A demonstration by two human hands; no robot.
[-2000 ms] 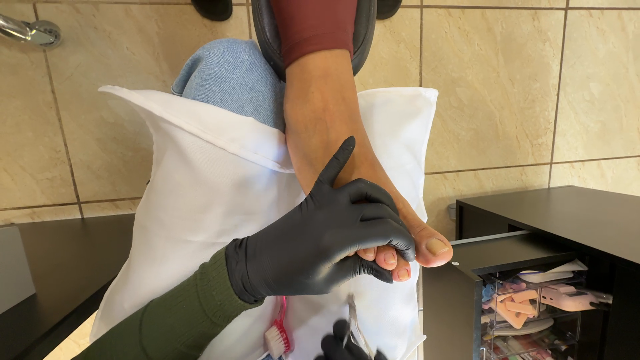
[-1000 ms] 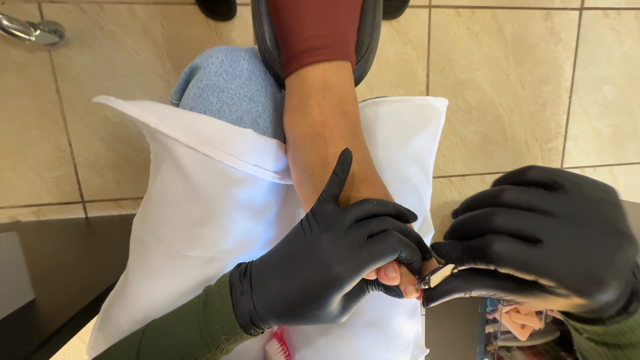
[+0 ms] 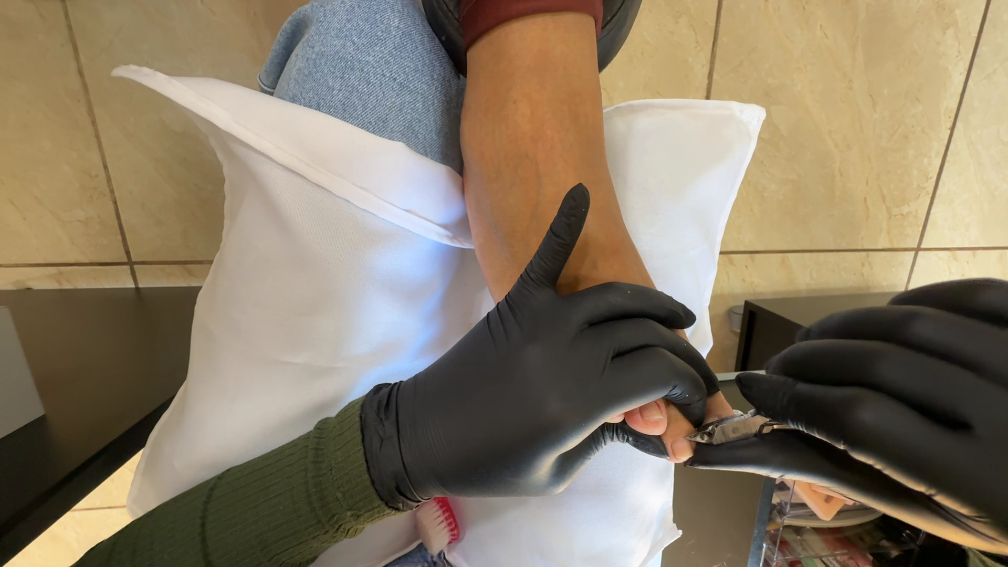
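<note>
My left hand [image 3: 543, 386], in a black glove, is wrapped around the toes of another person's bare foot [image 3: 543, 157], its thumb and fingers gripping near the smaller toes. In my gloved right hand [image 3: 882, 394] is a pair of metal nippers [image 3: 736, 428], their jaws at a toe beside my left fingertips. Part of the tool is hidden by my fingers. The foot lies over a white cushion [image 3: 331, 315]. A pink brush [image 3: 438, 524] with pale bristles lies on the cushion below my left wrist, partly covered.
At the lower right, a dark cabinet [image 3: 776, 315] stands near a clear organiser [image 3: 787, 520] with assorted items. A dark surface [image 3: 102, 339] is at the left. A denim-covered knee [image 3: 378, 71] shows beyond the cushion, above the tiled floor [image 3: 827, 157].
My right hand has come up from the bottom edge to the toes with the nippers. My left hand still holds the toes. The view is closer now.
</note>
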